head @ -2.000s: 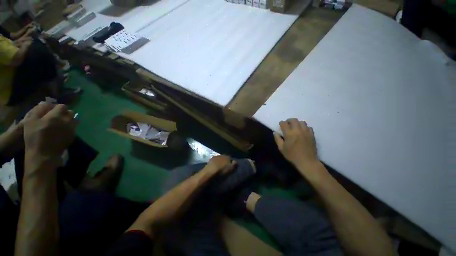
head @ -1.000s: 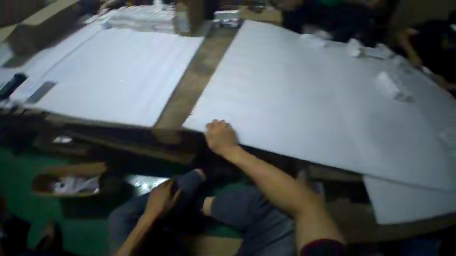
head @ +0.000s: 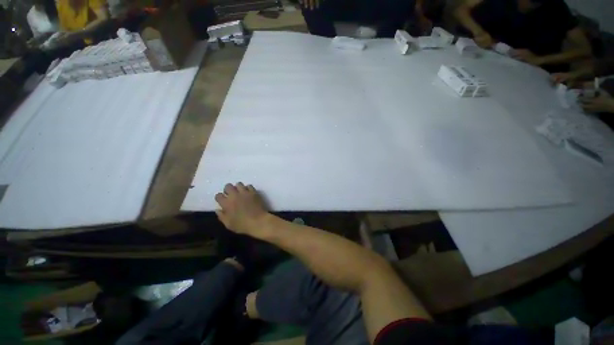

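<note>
My right hand (head: 241,207) rests palm down on the near left corner of a large white foam sheet (head: 316,145), at the table's front edge. Its fingers are slightly bent and a little apart, and no item shows in it. Its forearm reaches in from the lower right. My left hand is not in view. A white printed product box (head: 462,81) lies on the sheet at the right. Several smaller white boxes lie along the far edge of the sheet.
A second foam sheet (head: 87,141) bears rows of white boxes (head: 101,59) beside a brown carton (head: 168,34). Bare table (head: 192,111) shows between the sheets. People sit at the far side and right. A scrap box (head: 67,318) stands on the floor at lower left.
The view has turned to the right, bringing in the boxes and people there. My left hand, earlier on the knee, has gone out of view. My right hand stays on the foam corner.
</note>
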